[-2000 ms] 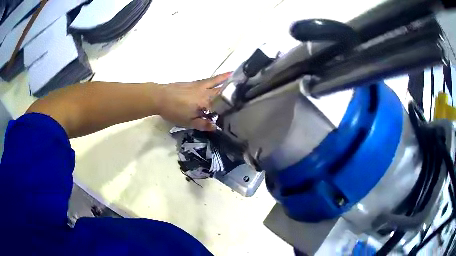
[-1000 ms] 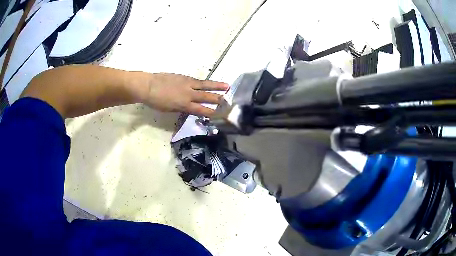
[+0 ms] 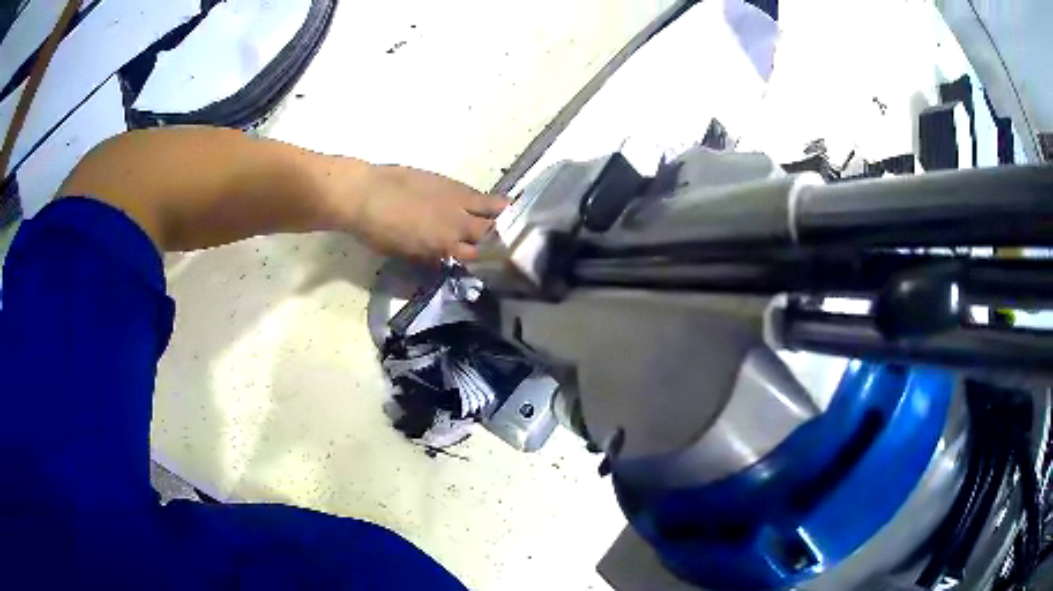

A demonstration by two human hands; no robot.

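Note:
The cutting machine fills the right side, with a grey upright body (image 3: 647, 358) and a blue motor (image 3: 808, 485). Its base plate (image 3: 525, 413) shows beneath. A white-topped fabric lay (image 3: 670, 98) with a dark edge runs behind it. My left hand (image 3: 422, 216) lies palm down at the lay's near end, beside the machine's front. Its fingers are a little apart, nothing seen in them; the fingertips are partly hidden. Crumpled dark and white offcuts (image 3: 439, 387) lie below it by the base plate. My right hand is not in view.
Cut bundles with white tops (image 3: 214, 58) stand at the upper left, with a thin brown strip (image 3: 37, 87) across some. More dark pieces (image 3: 947, 136) stand at the upper right. Thick tubes (image 3: 924, 214) and black cables (image 3: 999, 485) cross the right side.
The machine has swung round in the view and its base sits slightly further left than one second ago. The lay's dark edge shows more. My left hand's fingers are more bent and the offcuts have shifted.

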